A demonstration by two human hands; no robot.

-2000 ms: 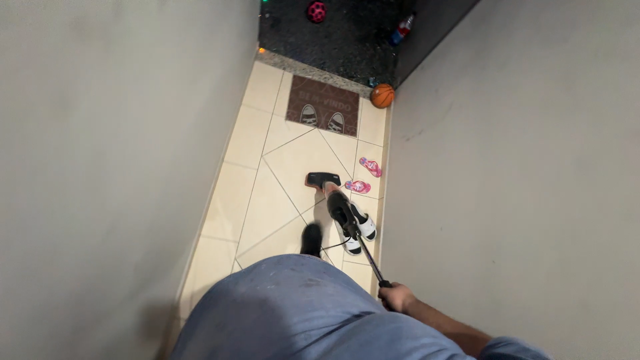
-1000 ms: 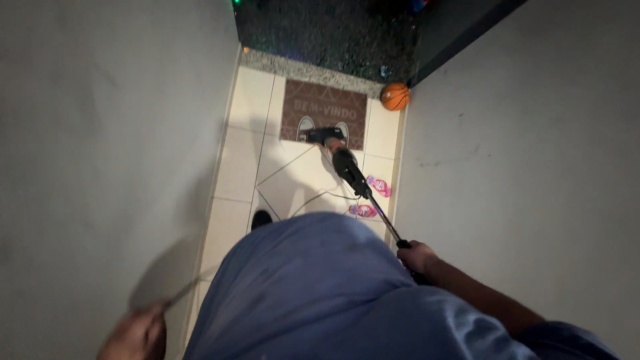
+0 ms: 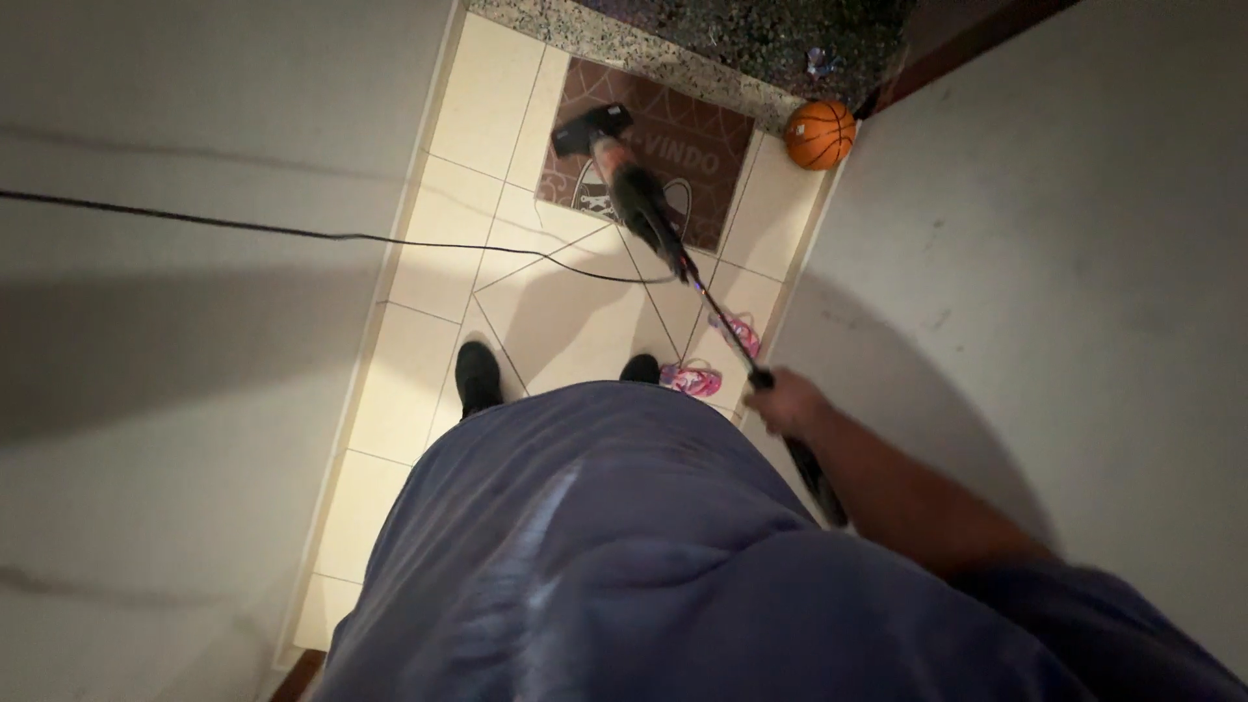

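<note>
My right hand (image 3: 792,402) grips the upper pole of a black stick vacuum cleaner (image 3: 643,205), whose handle end runs back below my wrist. The floor head (image 3: 592,130) lies over the upper left part of a brown doormat (image 3: 707,190) that bears lettering and a shoe print. From the vacuum body a black power cord (image 3: 331,235) runs left and out of view. My left hand is not in view.
An orange basketball (image 3: 820,136) rests at the right wall by the granite sill (image 3: 673,60). Pink flip-flops (image 3: 692,379) lie near my right foot. Grey walls (image 3: 1053,292) flank the narrow tiled floor (image 3: 409,351). Dark speckled ground shows beyond the sill.
The vacuum head has moved left on the doormat. My left hand, seen at the lower left one second ago, is out of view. The cord now stretches out to the left.
</note>
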